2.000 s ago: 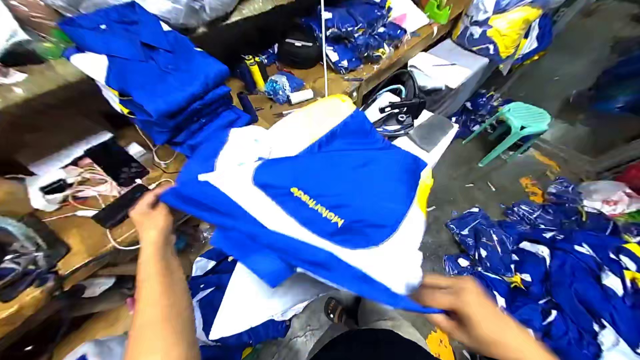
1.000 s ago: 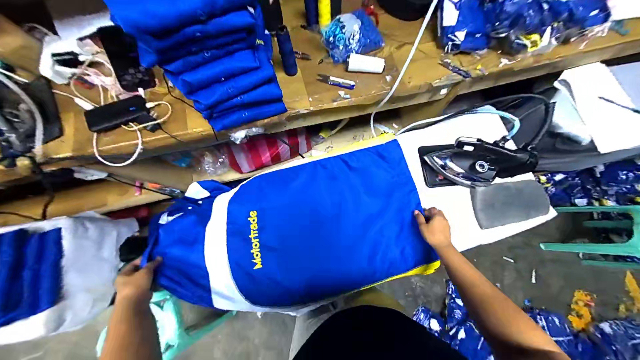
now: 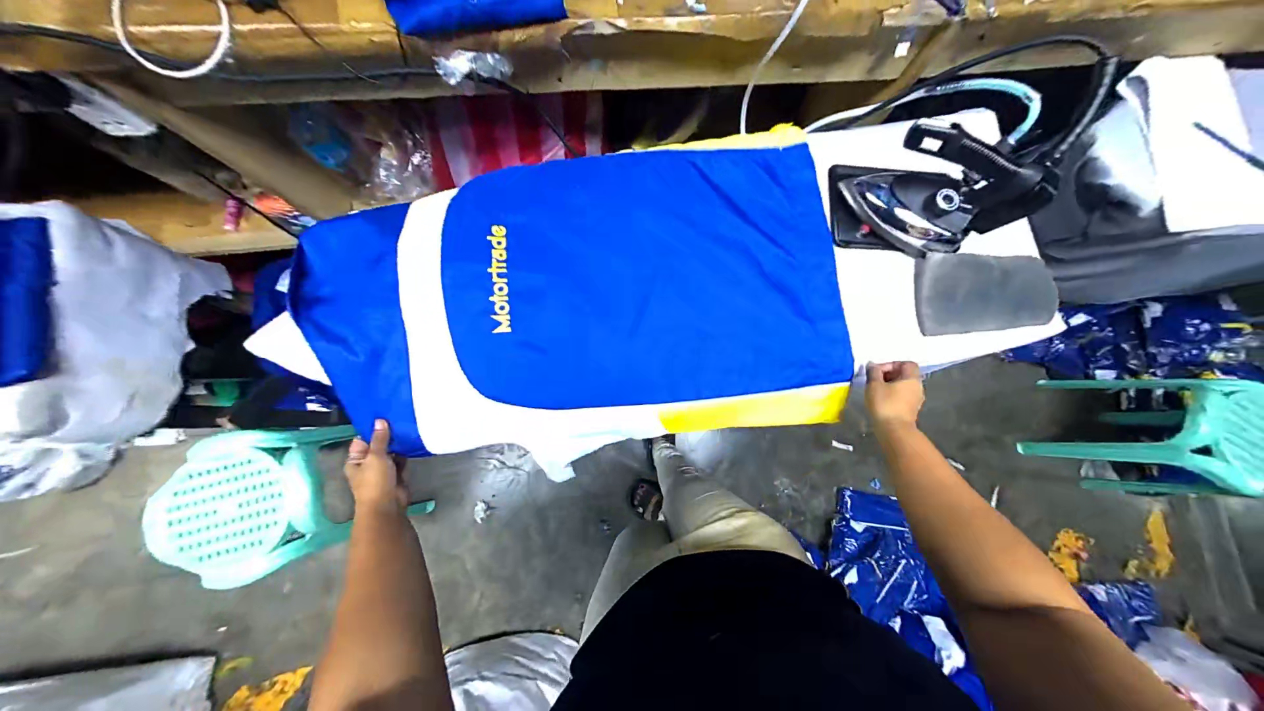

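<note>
A blue, white and yellow garment (image 3: pixel 642 286) with yellow lettering lies spread over a white-covered ironing board (image 3: pixel 884 306). My left hand (image 3: pixel 375 472) pinches the garment's blue lower edge at its left end. At the near right corner, my right hand (image 3: pixel 894 393) has closed fingertips on an edge; whether they hold the garment's hem or the board's white cover I cannot tell. A clothes iron (image 3: pixel 918 202) rests on a dark plate at the board's right end, beside a grey pad (image 3: pixel 986 293). The garment's underside is hidden.
Beyond the board runs a wooden workbench (image 3: pixel 326 79) with cables. A light green plastic stool (image 3: pixel 222 509) stands at the lower left, another (image 3: pixel 1224 434) at the right. Plastic-wrapped blue packs (image 3: pixel 874 553) lie on the floor at the right. White cloth (image 3: pixel 118 316) hangs at the far left.
The garment, first held up and slanting between both hands, now lies flat along the board. My left hand stays at its left end. The view has swung down.
</note>
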